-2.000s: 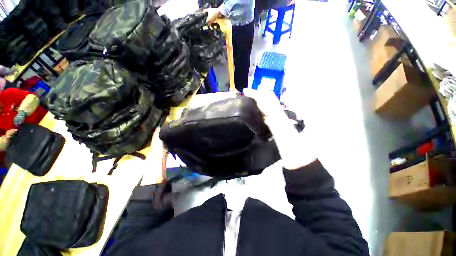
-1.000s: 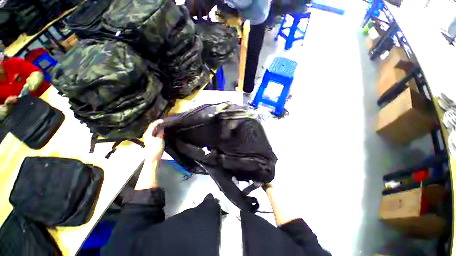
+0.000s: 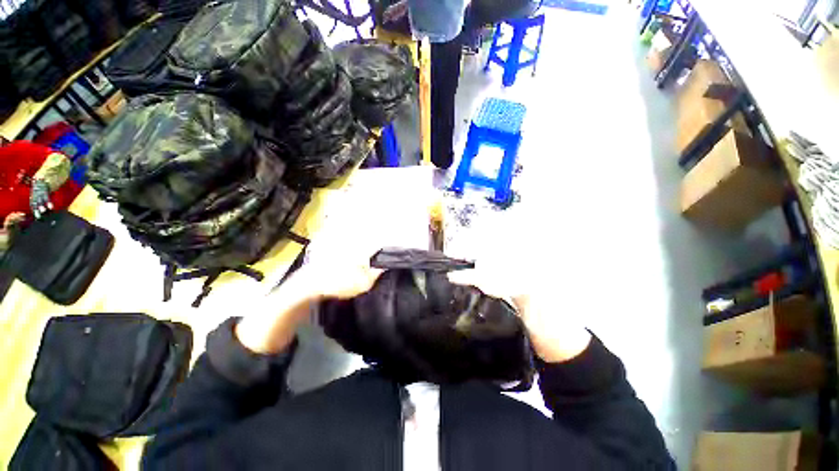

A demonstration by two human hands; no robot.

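A dark camouflage backpack (image 3: 442, 331) is held close to my body at the lower centre. A flat dark band or edge sticks up along its top. My left hand (image 3: 345, 276) is on the bag's upper left side. It is washed out by glare and its fingers are hard to make out. My right hand (image 3: 534, 317) is at the bag's right side, overexposed, its fingers partly hidden by the bag. Flat black inside-out backpacks (image 3: 99, 370) lie on the pale yellow table at the left.
Stacked camouflage backpacks (image 3: 184, 175) fill the table's upper left. A white-topped stand (image 3: 368, 198) with an upright wooden post (image 3: 425, 101) is ahead. Blue stools (image 3: 492, 147) stand beyond. Cardboard boxes (image 3: 736, 184) line the right. A person in red (image 3: 23, 175) is at far left; another stands ahead.
The bag has been turned and brought closer to my body, its hanging strap no longer showing. Both hands have moved to its upper sides.
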